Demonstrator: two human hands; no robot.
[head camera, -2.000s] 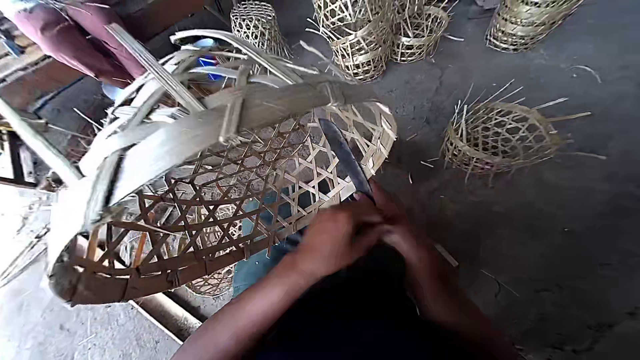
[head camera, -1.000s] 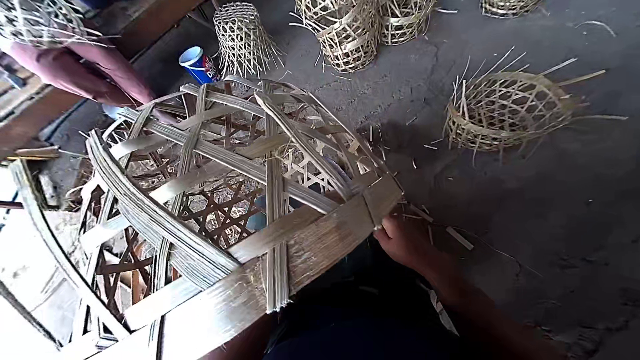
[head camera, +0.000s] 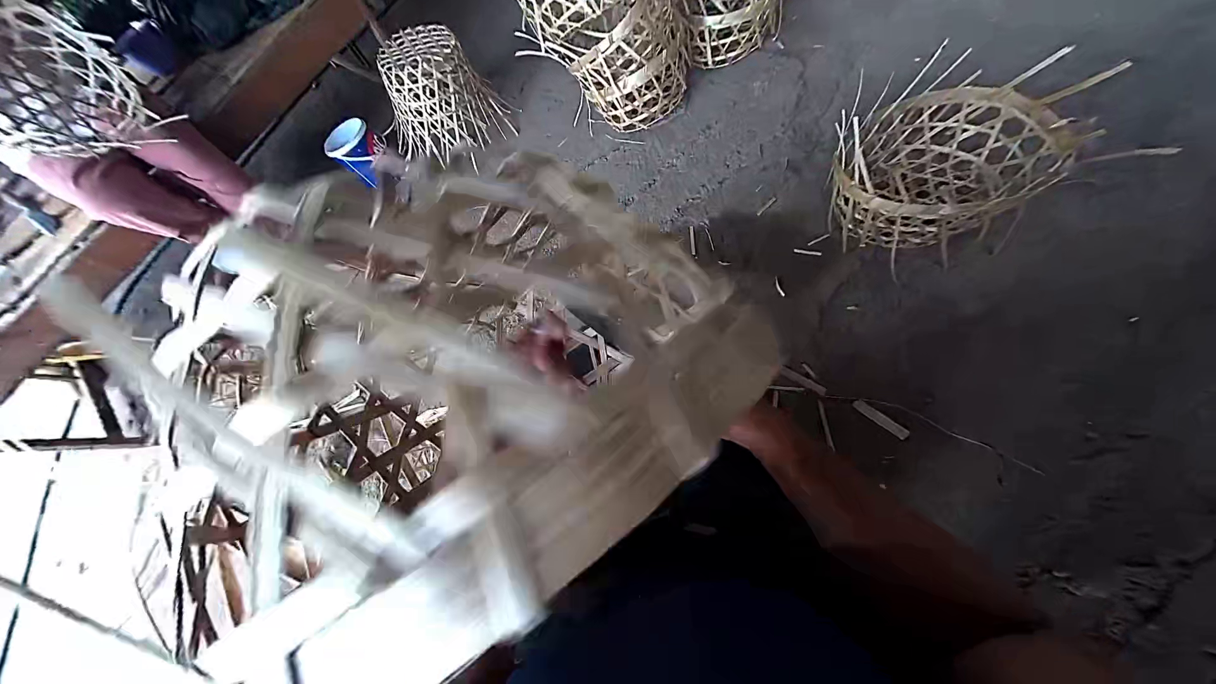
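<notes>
A large open-weave basket of bamboo strips (head camera: 589, 513), blurred by motion, fills the middle and lower left, tilted, with a broad band at its near rim and loose strip ends jutting left. My right hand (head camera: 755, 426) meets the rim's right end; its fingers are hidden behind the band. Some blurred fingers (head camera: 546, 351) show through the weave, and I cannot tell which hand they belong to. My left hand is not plainly seen; only a bit of skin shows beneath the rim at the bottom. The knife is not visible.
Smaller woven baskets stand on the floor: one at right (head camera: 950, 171), one upturned (head camera: 432, 90), several at the top (head camera: 632, 81). A blue and white cup (head camera: 353, 147) is behind. At upper left a person in pink trousers (head camera: 133, 190) is beside another basket. Cut strips (head camera: 882, 420) lie about.
The large basket has turned, so its outer crossed strips face me rather than its hollow inside. The knife, in my hand two seconds ago, has gone out of sight.
</notes>
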